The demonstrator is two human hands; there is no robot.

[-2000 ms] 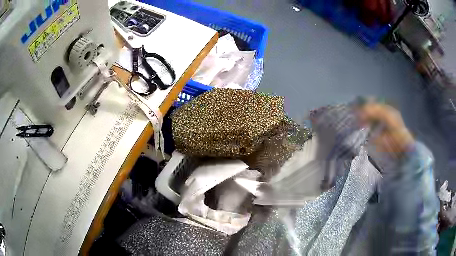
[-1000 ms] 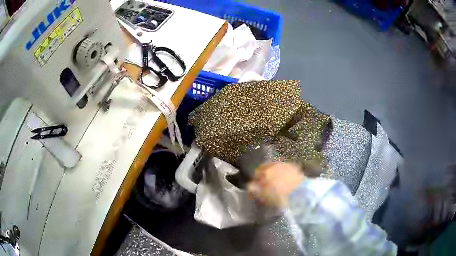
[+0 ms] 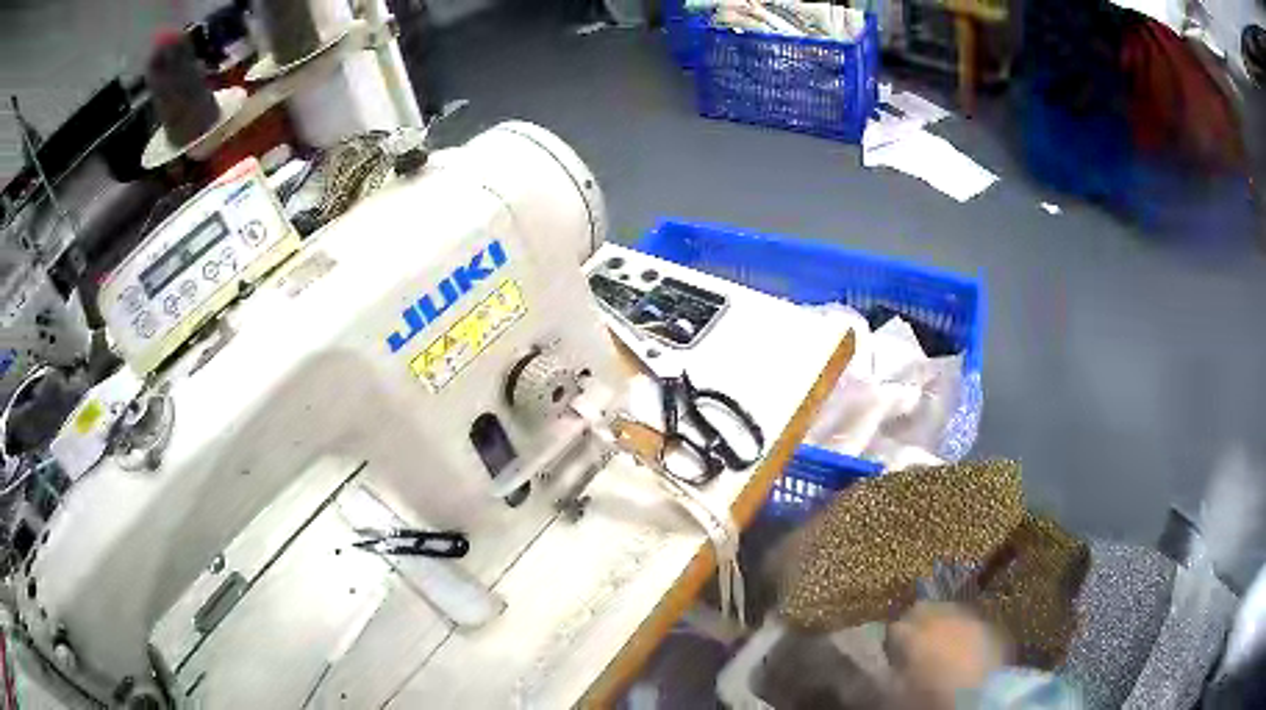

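Observation:
My right hand [image 3: 947,652] is small and blurred at the bottom edge, its sleeve cut off by the frame. Its fingers are at the lower edge of the brown-gold cut pieces [image 3: 889,548]; whether they grip cloth cannot be told. Grey speckled cut pieces [image 3: 1122,610] lie to the right. A pale rim of the white basket [image 3: 746,676] shows at the bottom, with blurred dark and pale material beside my hand. My left hand is not in view.
The JUKI sewing machine [image 3: 403,333] fills the left. Thread snips [image 3: 412,542] lie on its bed. Black-handled scissors [image 3: 711,430] and a phone [image 3: 660,308] are at the table corner. A tape [image 3: 708,516] hangs over the edge. A blue crate [image 3: 819,264] stands behind.
The view has swung up and left, showing more machine and floor. My right hand went from the grey pieces at the right to the basket area, and is now beside the brown-gold pieces.

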